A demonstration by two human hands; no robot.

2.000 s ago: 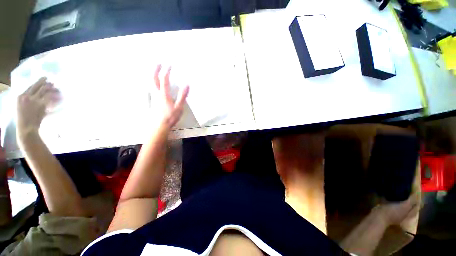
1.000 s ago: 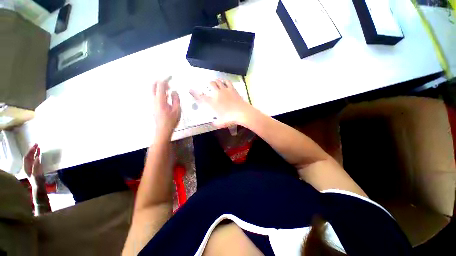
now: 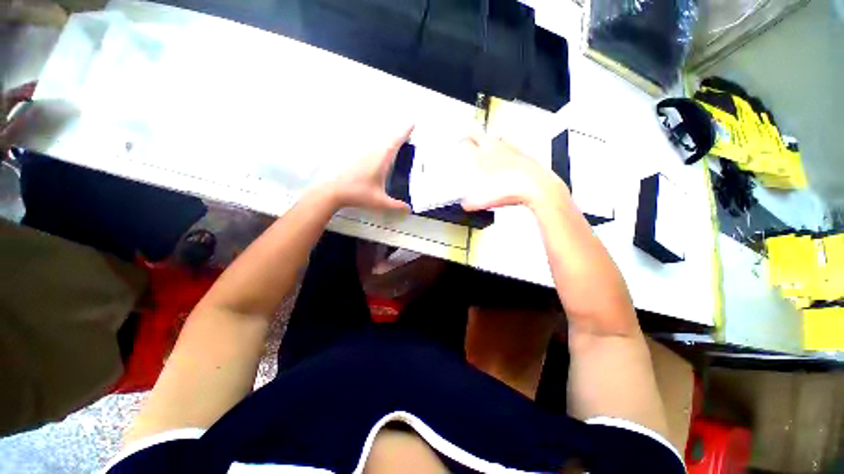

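A black box (image 3: 457, 216) lies on the white bench in front of me with a white insert (image 3: 437, 178) at its top. My left hand (image 3: 372, 178) holds the box's left end, thumb and fingers spread around it. My right hand (image 3: 511, 173) grips the right end, fingers over the white top and thumb at the near edge. It hides that end. Glare blurs the white parts, so how deep the insert sits cannot be told.
Two fitted boxes (image 3: 586, 176) (image 3: 659, 218) stand to the right. Black boxes (image 3: 444, 37) line the bench's far side. Yellow-and-black items (image 3: 754, 134) lie far right. A person's hand (image 3: 23, 111) shows at the left edge, and red stools (image 3: 717, 446) stand below the bench.
The open black box has come nearer, between my hands, with the white insert now at its top. Both hands have moved from the bench surface to the box's ends. The view has shifted right.
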